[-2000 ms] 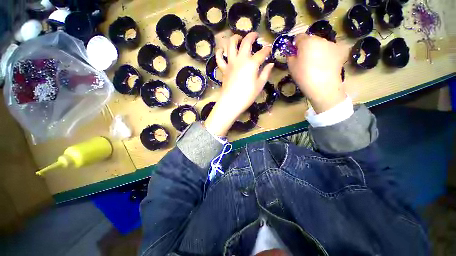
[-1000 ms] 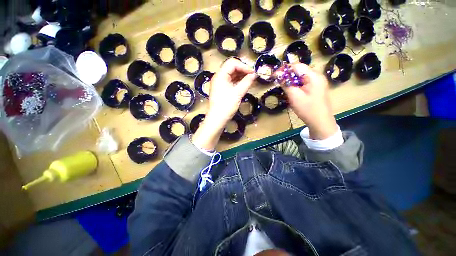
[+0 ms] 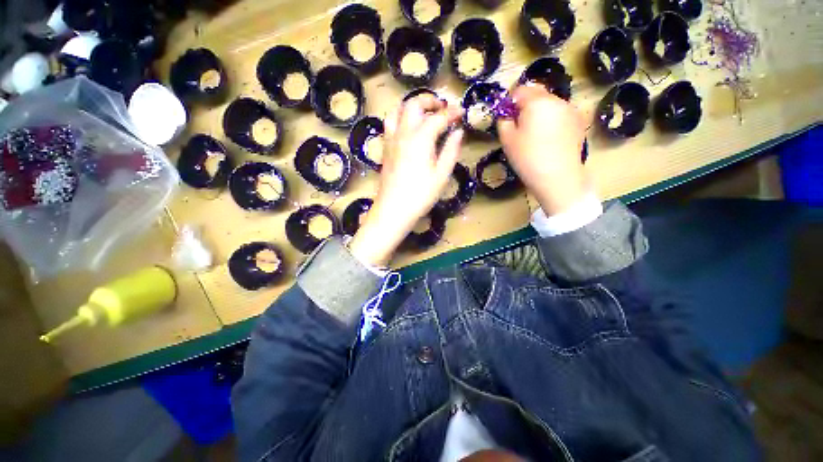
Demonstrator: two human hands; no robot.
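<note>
Many glossy black cups (image 3: 339,96) with pale tan centres stand open side up in rows on the light bench. My right hand (image 3: 547,144) pinches a small bunch of purple trim (image 3: 502,107) at the rim of one black cup (image 3: 481,113). My left hand (image 3: 417,158) is at the left of that cup, thumb and fingertips close together; whether they hold a thin piece cannot be told. My hands and wrists partly hide several cups. Loose purple trim (image 3: 727,52) lies flat at the upper right.
A yellow squeeze bottle (image 3: 134,298) lies on its side at the lower left. Above it is a clear plastic bag (image 3: 99,194) with dark red and white bits, a white crumpled scrap (image 3: 190,250) and a white round cup (image 3: 156,114). The bench has a green edge (image 3: 632,192).
Compared with one second ago, my right hand has moved in with the purple bunch, now over the cup's rim. My left hand has turned slightly, staying at the cup's left. The view has shifted slightly.
</note>
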